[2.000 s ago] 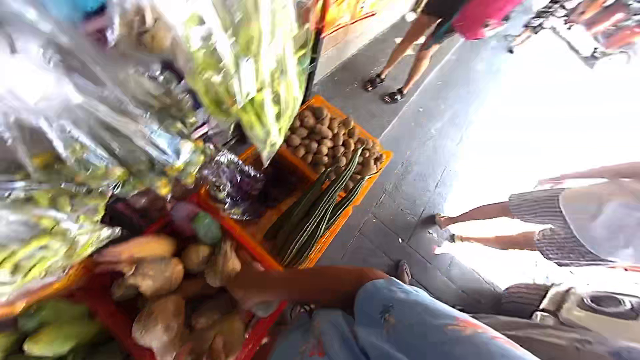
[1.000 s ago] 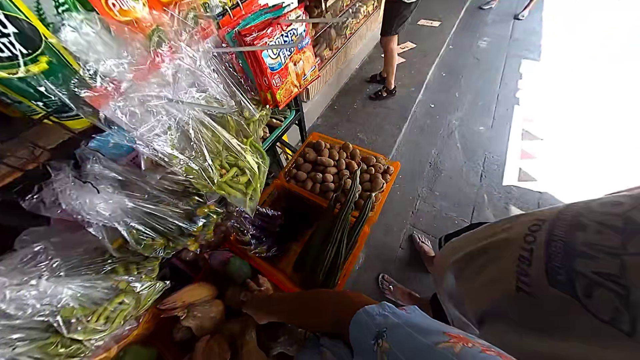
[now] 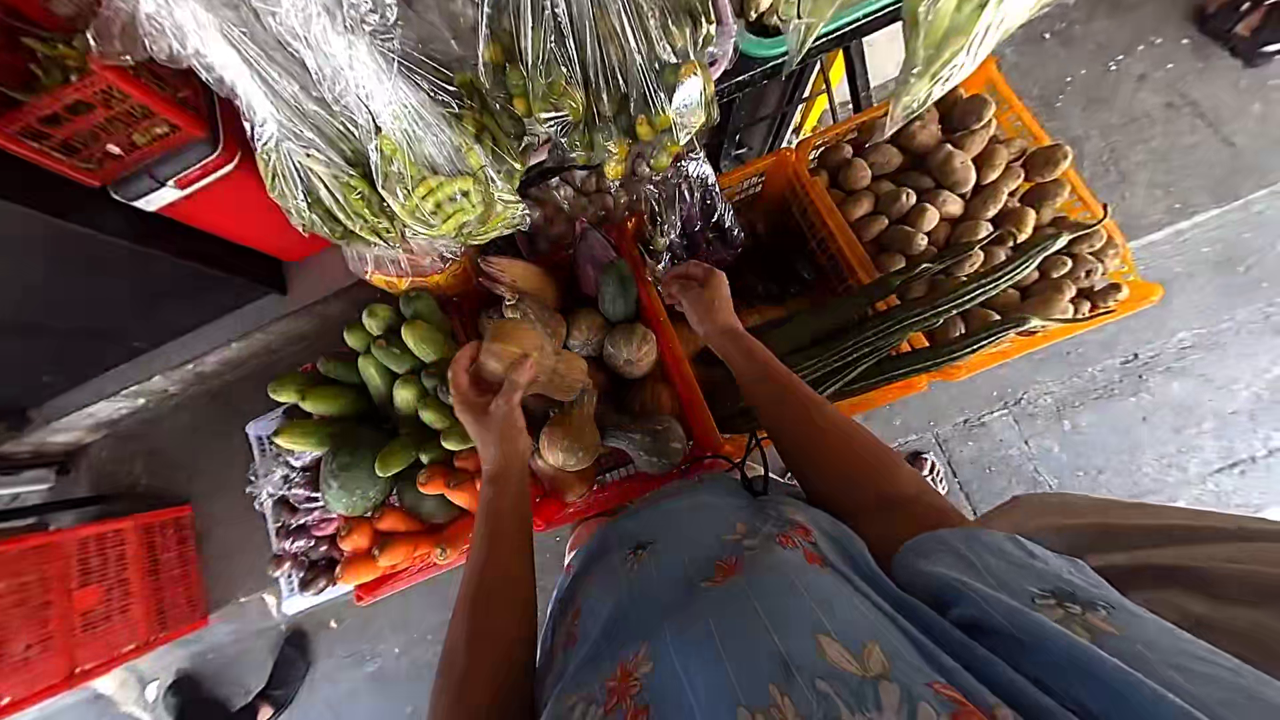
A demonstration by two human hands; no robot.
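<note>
My left hand (image 3: 492, 400) is at a tan butternut squash (image 3: 515, 345) over the red crate of squashes, its fingers around the lower left end. My right hand (image 3: 700, 298) is half curled above that crate's right rim (image 3: 680, 375), just below a plastic bag of dark purple vegetables (image 3: 695, 215); whether its fingers touch the bag I cannot tell. Between the hands lie round squashes (image 3: 630, 350), a dark green vegetable (image 3: 617, 292) and a purple eggplant (image 3: 594, 258). More butternut squashes (image 3: 570, 437) lie nearer my body.
Cucumbers (image 3: 400, 365) and carrots (image 3: 400, 540) are piled at left. Long ridged green gourds (image 3: 900, 330) lie across orange crates, beside potatoes (image 3: 950, 170). Clear bags of green vegetables (image 3: 440, 200) hang above. A red crate (image 3: 100, 600) stands lower left. Another person's brown garment (image 3: 1130, 560) is close at right.
The view has swung left and down over the crates. My left hand now shows at a squash. My right hand, earlier down among the squashes, is now up by the purple bag.
</note>
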